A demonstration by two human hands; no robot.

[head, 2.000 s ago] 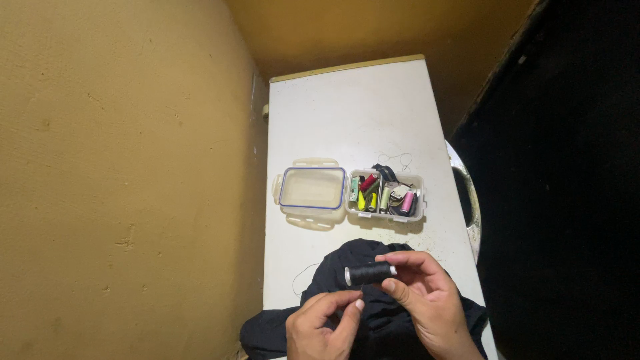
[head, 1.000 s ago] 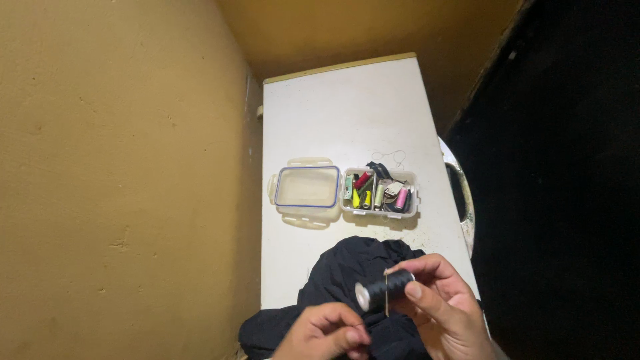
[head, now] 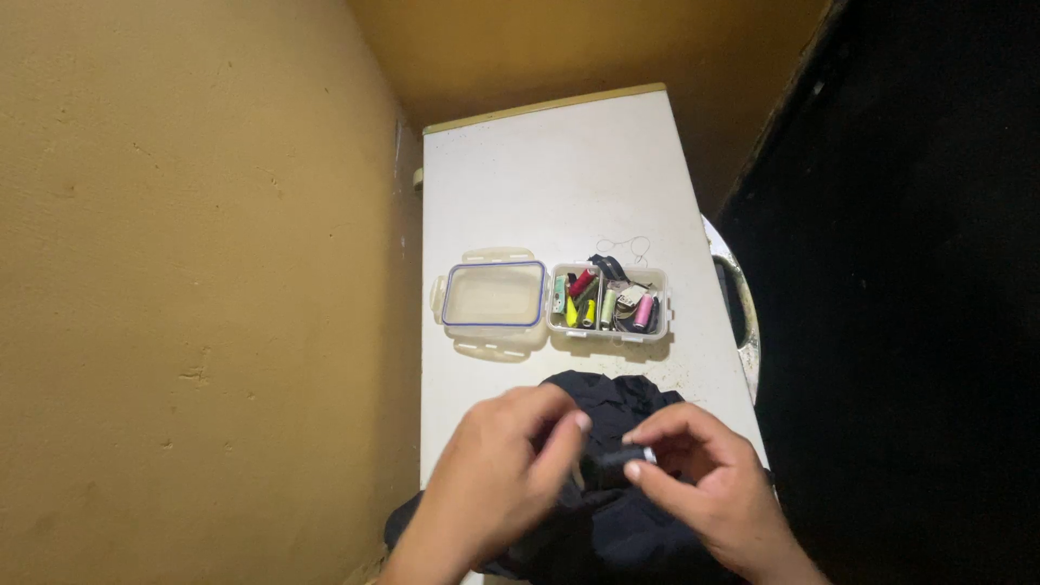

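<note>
My right hand [head: 703,479] grips a spool of black thread [head: 621,461] by its right end, between thumb and fingers. The spool is blurred against the dark cloth behind it. My left hand [head: 516,455] is just left of the spool, thumb and index finger brought close together; whether thread is pinched between them cannot be seen. A heap of black cloth [head: 617,528] lies under both hands. Beyond it stands a clear plastic box [head: 613,334] holding red, yellow, pale green and pink thread spools, a dark zipper and other small items.
The box's lid [head: 494,294], with a blue seal, lies left of the box on the white table [head: 552,187]. A loose thread [head: 624,244] curls behind the box. A tan wall [head: 203,284] rises at the left, and a round whitish rim [head: 741,296] shows beyond the table's right edge.
My left hand has risen from low beside the cloth toward the spool. My right hand keeps hold of the spool, which was more plainly visible before.
</note>
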